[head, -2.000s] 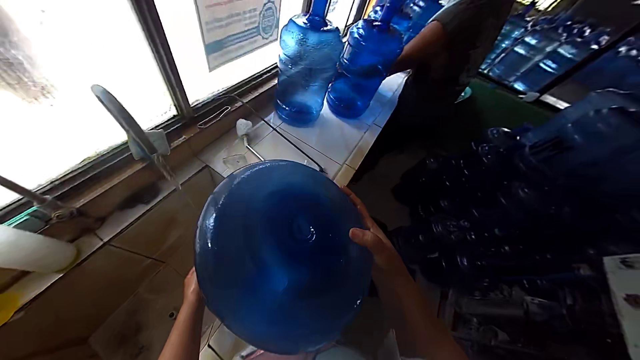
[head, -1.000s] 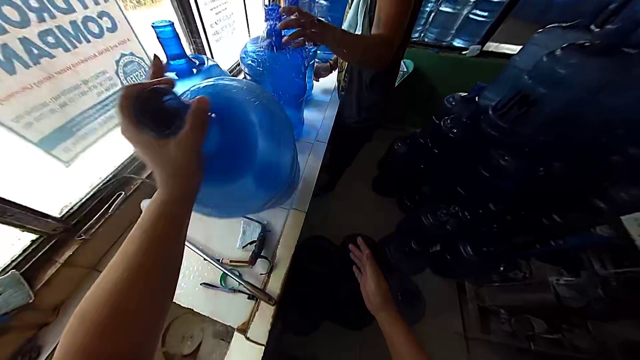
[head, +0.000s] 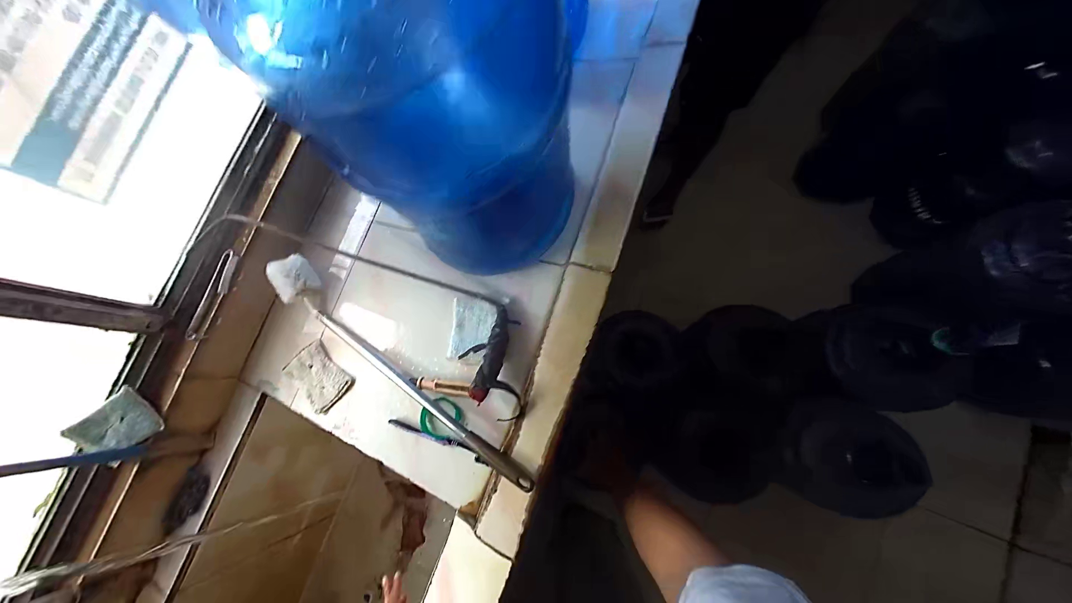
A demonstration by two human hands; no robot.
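Note:
Only the fingertips of my left hand point(head: 394, 588) show at the bottom edge, over the tiled sink, with nothing visible in them. My right hand point(head: 607, 461) reaches down from a pale sleeve beside the counter, among dark water bottles point(head: 716, 452) on the floor. Deep shadow hides its fingers and whether they touch a bottle. On the tiled counter stands a large blue water bottle point(head: 452, 126), cut off by the top edge; other blue plastic shows close beside it.
A long-handled brush point(head: 394, 377) lies across the counter near sponge pads point(head: 318, 377), a green ring point(head: 441, 417) and a black-wrapped tool point(head: 494, 352). Water streams over the sink point(head: 285, 486) at lower left. A window frame point(head: 84, 306) borders the counter. More dark bottles point(head: 888, 356) crowd the floor.
My left hand has let go of the blue bottle it held by the neck and has moved back over the sink. My right hand has gone lower, into shadow. The view has moved closer to the counter.

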